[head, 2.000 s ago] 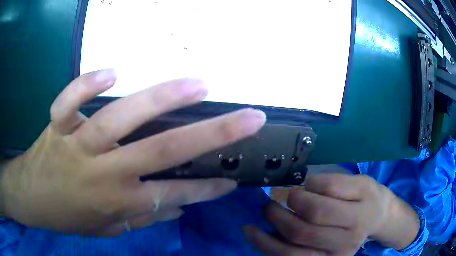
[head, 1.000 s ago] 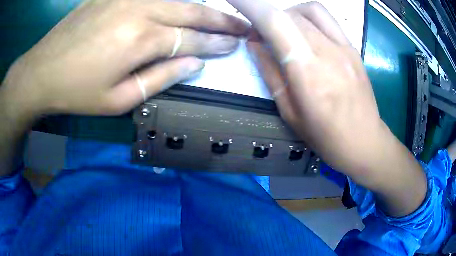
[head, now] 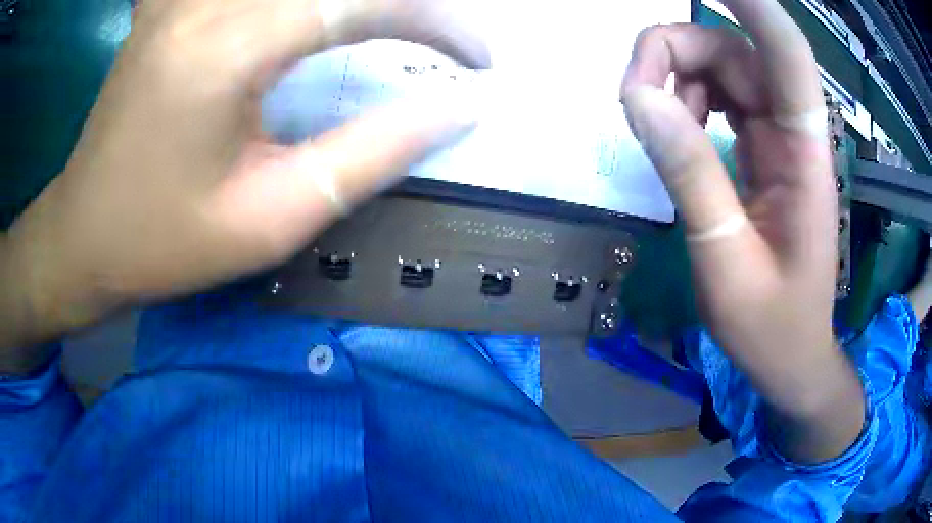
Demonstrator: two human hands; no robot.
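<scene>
The assembly fixture (head: 450, 306), a grey-brown bar with four dark pockets in a row, lies at the bench's front edge. My left hand (head: 204, 174) is blurred, over the fixture's left end and the white surface (head: 552, 112); its thumb and forefinger are apart with nothing visible between them. My right hand (head: 746, 174) is raised at the right edge of the white surface, its thumb and forefinger tips close together; whether a tiny part is between them cannot be told. Finger cots with pale rings cover the fingers. Tiny dark specks lie on the white surface near my left fingertips.
The green mat (head: 654, 276) surrounds the white surface. A second dark rail (head: 842, 194) with screws stands at the right, partly behind my right hand. A blue-clothed person (head: 904, 347) shows at the far right.
My hands were over the fixture's front, then met above the white surface; now they are apart, the right further right. The fixture has shifted slightly left in view since one second ago.
</scene>
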